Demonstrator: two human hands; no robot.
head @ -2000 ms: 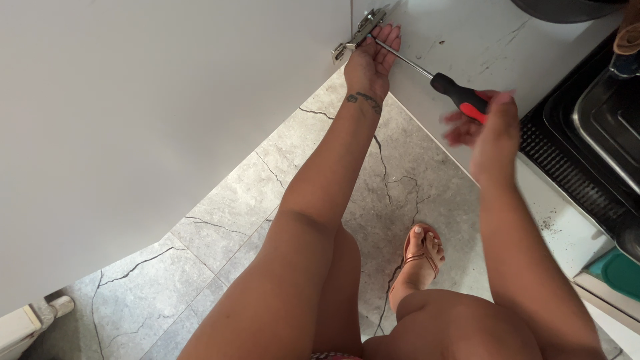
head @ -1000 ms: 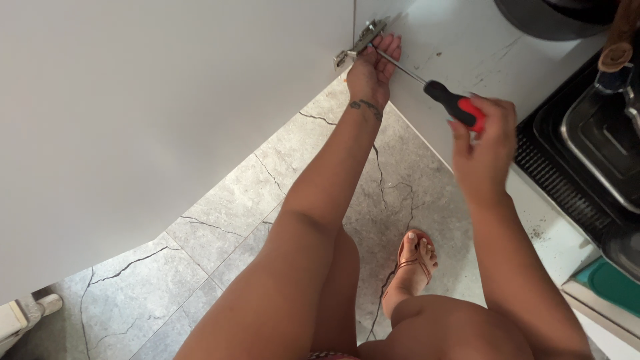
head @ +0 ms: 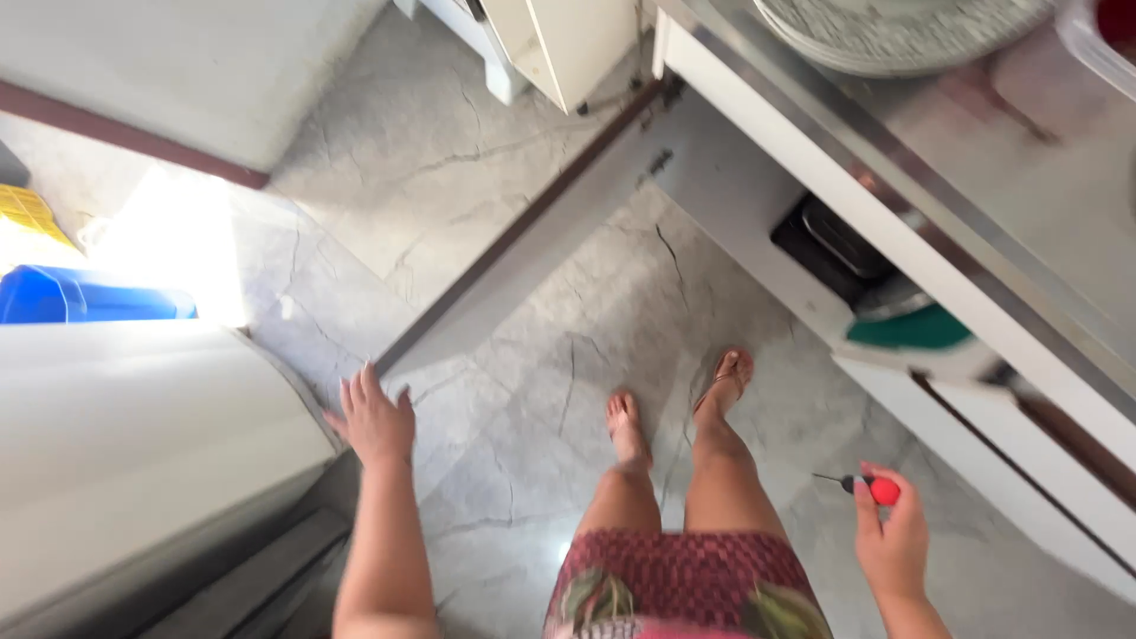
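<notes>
My left hand (head: 377, 422) is at the outer end of the swung-out cabinet door (head: 524, 240), its fingertips at the edge and its fingers apart. It holds nothing else that I can see. In my right hand (head: 895, 541), low on the right, is a screwdriver (head: 870, 488) with a red and black handle, its thin shaft pointing left. A metal hinge (head: 659, 161) shows near the door's inner end, beside the cabinet wall; its details are blurred.
A steel-edged counter (head: 1047, 222) with a stack of plates (head: 905, 27) runs along the right. Below, dark pans (head: 839, 240) sit inside the cabinet. A white appliance (head: 142, 461) stands at the left, with a blue container (head: 89, 297) behind it. My sandalled feet are on the marbled floor.
The view has risen and widened as I stand up from squatting. My left hand has left the hinge and is at the door's outer end. The screwdriver, still in my right hand, is away from the hinge.
</notes>
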